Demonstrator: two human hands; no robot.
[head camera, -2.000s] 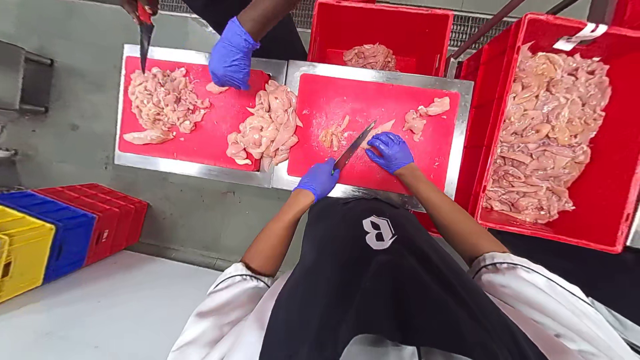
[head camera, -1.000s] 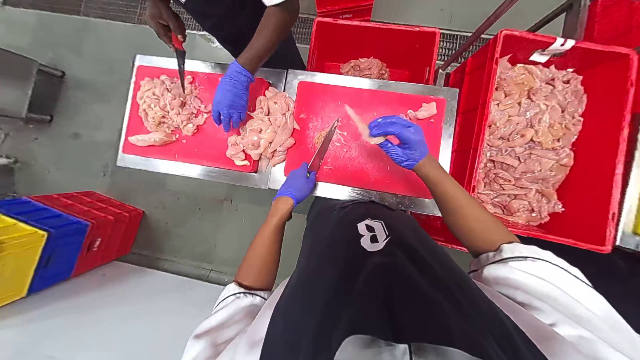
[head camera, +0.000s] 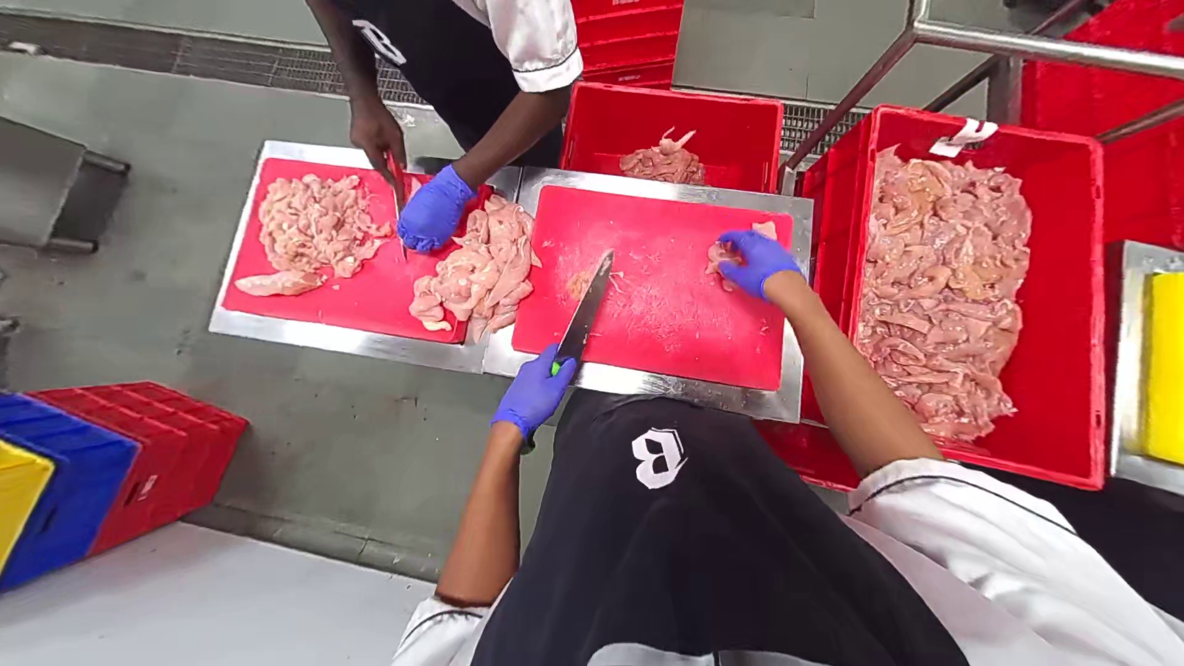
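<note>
My left hand (head camera: 536, 392), in a blue glove, grips the green handle of a knife (head camera: 585, 310). Its blade lies over the left part of a red cutting board (head camera: 684, 319), beside small trimmings (head camera: 579, 284). At the board's right side my right hand (head camera: 757, 262), also blue-gloved, has its fingers on pieces of raw chicken (head camera: 719, 254); whether they close on a piece cannot be told. A larger pile of raw chicken (head camera: 490, 264) spans the gap toward the neighbouring red board (head camera: 351, 313).
Across the table a co-worker's gloved hand (head camera: 435, 211) and knife (head camera: 400, 199) work by another chicken pile (head camera: 319, 222). A red crate (head camera: 1064, 305) full of chicken stands right; another red crate (head camera: 731, 120) is behind the board. Stacked crates (head camera: 166, 444) stand lower left.
A strip of meat was raised in my right hand one second ago; now that hand is over the chicken pieces at the board's right. More meat shows in the rear crate.
</note>
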